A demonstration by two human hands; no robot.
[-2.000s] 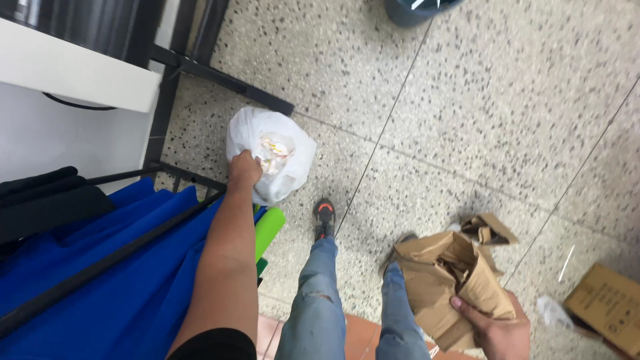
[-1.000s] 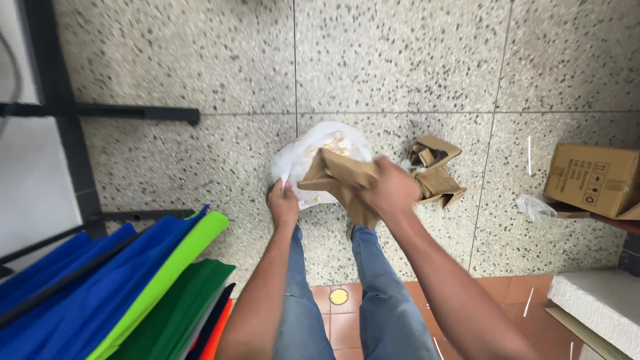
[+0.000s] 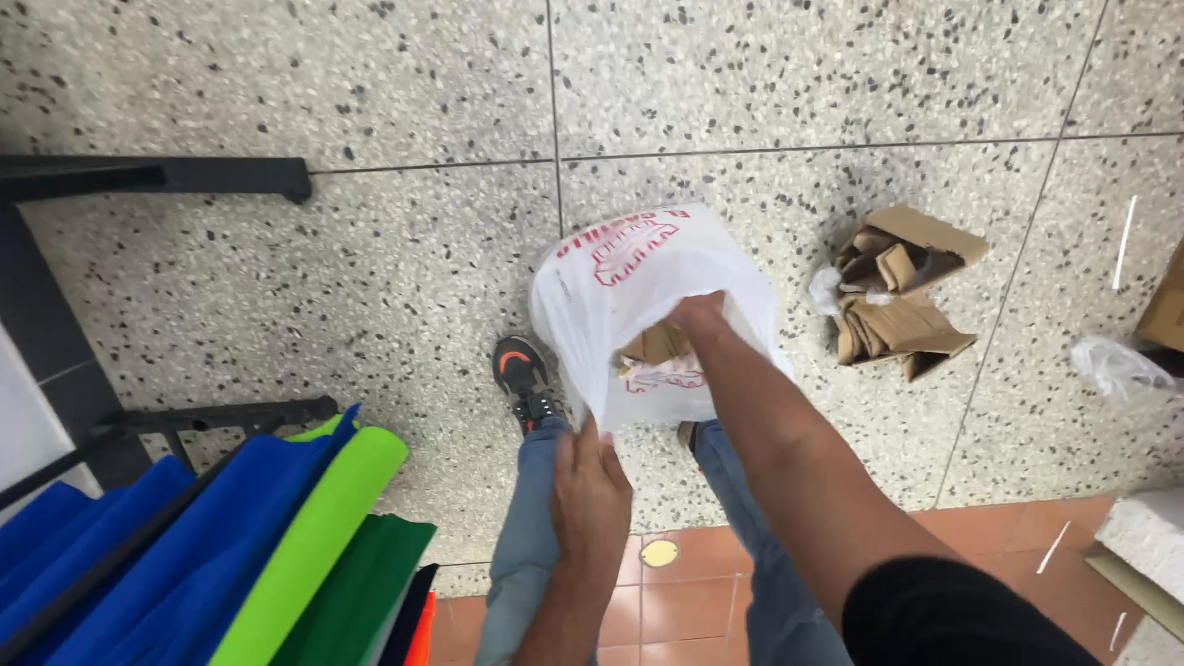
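Note:
A white plastic bag [image 3: 647, 268] with red print stands on the speckled floor between and beyond my feet. My left hand [image 3: 592, 490] pinches the near left edge of its mouth and pulls it toward me. My right hand [image 3: 700, 310] reaches into the bag; its fingers are hidden, so I cannot see what they hold. Brown cardboard [image 3: 659, 344] shows inside the opening. To the right of the bag, torn, folded cardboard pieces [image 3: 902, 328] lie on the floor with scraps of clear plastic.
Blue, lime and green fabrics [image 3: 324, 518] hang on a black rack at lower left, and a black metal foot [image 3: 231, 176] juts out above. A cardboard box [image 3: 1165, 305] and crumpled clear plastic [image 3: 1119, 365] are at the right edge, with a white block [image 3: 1147, 527] lower down.
The brown cardboard my right hand held outside the bag has gone down into it, and that hand is now inside. My left hand has stayed at the bag's mouth.

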